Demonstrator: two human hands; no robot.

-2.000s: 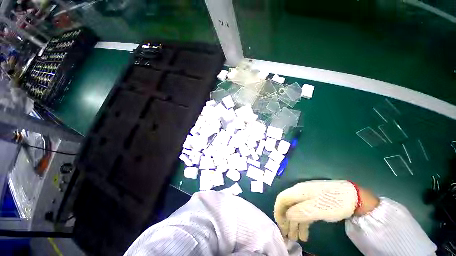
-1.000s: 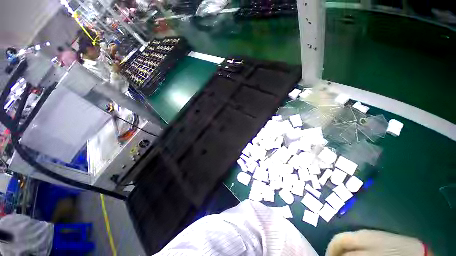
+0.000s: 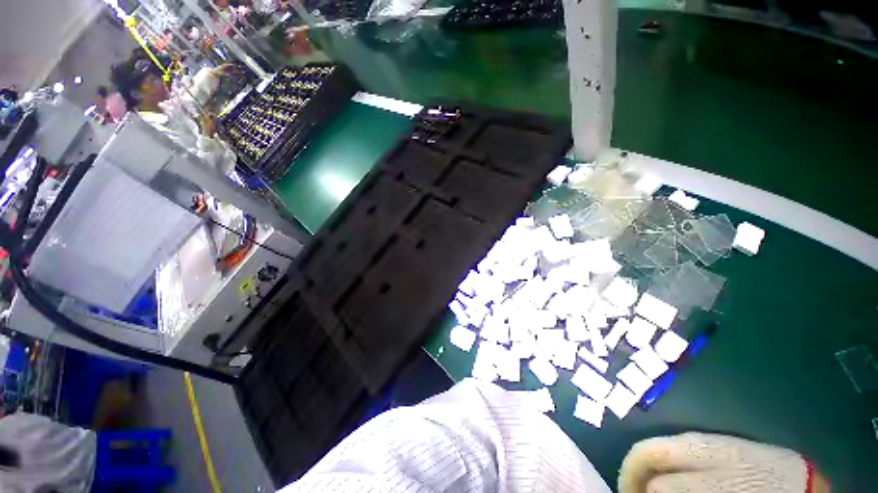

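My right hand (image 3: 717, 464), in a cream knit glove with a red cuff edge, is at the bottom right, cut off by the picture's edge. Its fingertips are hidden, so I cannot tell what it holds. My left hand is out of view; only the striped white sleeve (image 3: 452, 445) shows at the bottom. A pile of white pads (image 3: 549, 298) lies on the green bench. Clear plates (image 3: 664, 231) are heaped just behind the pads. A large black tray (image 3: 385, 260) lies left of the pads, with small dark shiny assemblies (image 3: 438, 117) at its far end.
A blue pen (image 3: 674, 374) lies right of the pads. A white post (image 3: 590, 82) stands behind the plates on the white strip (image 3: 761, 197). Another filled tray (image 3: 284, 111) is at the far left, beside a person in white (image 3: 173, 116). A grey machine (image 3: 125, 231) stands left.
The view has swung left, showing more of the machine and the other person. The loose plates on the right have mostly left the picture. My gloved hand now sits lower in it.
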